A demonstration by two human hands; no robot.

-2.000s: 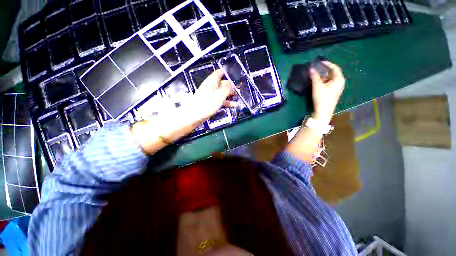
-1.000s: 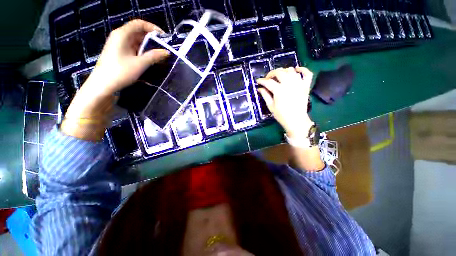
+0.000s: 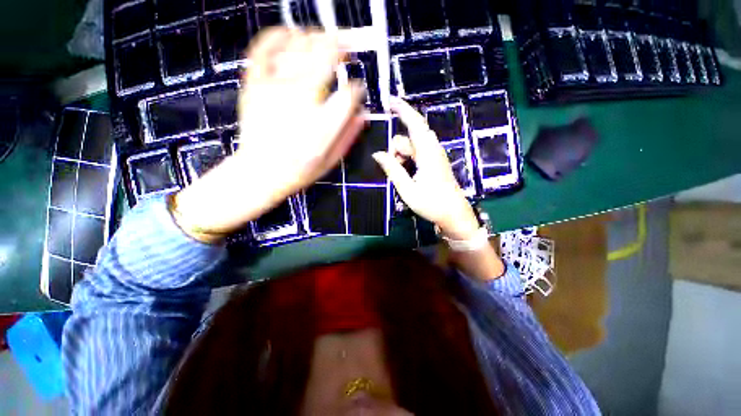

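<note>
The adhesive sheet (image 3: 366,209) stands nearly upright in the picture over the black parts tray (image 3: 487,191), with black rectangles at its lower end and the empty white grid at its upper end. My left hand (image 3: 296,106) is blurred over the sheet's left side; whether it grips the sheet cannot be told. My right hand (image 3: 424,175) is at the sheet's right edge with thumb and index finger apart; nothing shows between them. The tray's pockets hold frame parts with shiny rims (image 3: 494,154).
A dark wiping cloth (image 3: 562,149) lies on the green mat (image 3: 634,150) right of the tray. A tray stack (image 3: 626,61) is at upper right. A spare sheet (image 3: 79,203) lies at left. White scraps (image 3: 528,260) hang at the table edge. A blue stool or bin (image 3: 38,353) is at lower left.
The sheet has turned from slanted to nearly upright and moved right. My left hand has moved right with it. My right hand has left the tray's right pockets and come to the sheet's edge.
</note>
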